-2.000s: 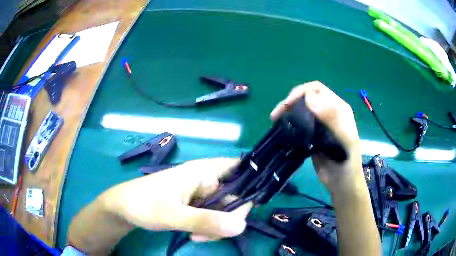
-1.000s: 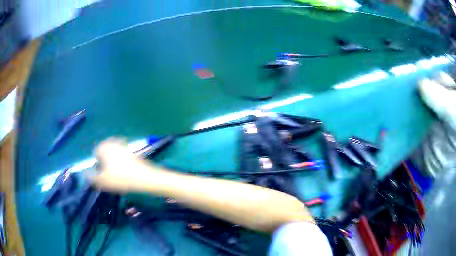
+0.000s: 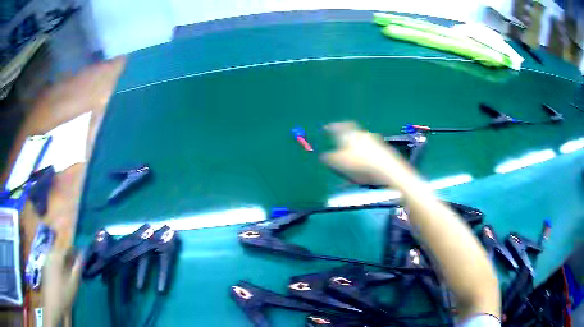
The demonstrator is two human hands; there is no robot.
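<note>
My right hand (image 3: 358, 153) is blurred, over the green bench beside a blue plug with a red sleeve (image 3: 303, 139). Its fingertips point left; whether they touch the lead or clamp there cannot be told. My left hand (image 3: 59, 284) is a blurred shape at the lower left, over the wooden table edge; its fingers cannot be made out. A black clamp (image 3: 413, 144) lies just right of my right hand. Another clamp (image 3: 272, 241) lies below it with its jaw to the left. Several clamps (image 3: 137, 249) lie side by side at the lower left, cables towards me.
More black clamps (image 3: 320, 290) lie along the near bench, partly behind my right forearm. A single clamp (image 3: 128, 183) lies at the left. Two others lie far right. Lime-green bundles (image 3: 448, 45) lie at the far edge. The wooden table (image 3: 102, 89) holds paper, a pale box and a patterned oblong.
The grouped clamps held in both hands two seconds ago are gone from them; a row now lies at the lower left. My right hand has moved from there up and right. The view has shifted.
</note>
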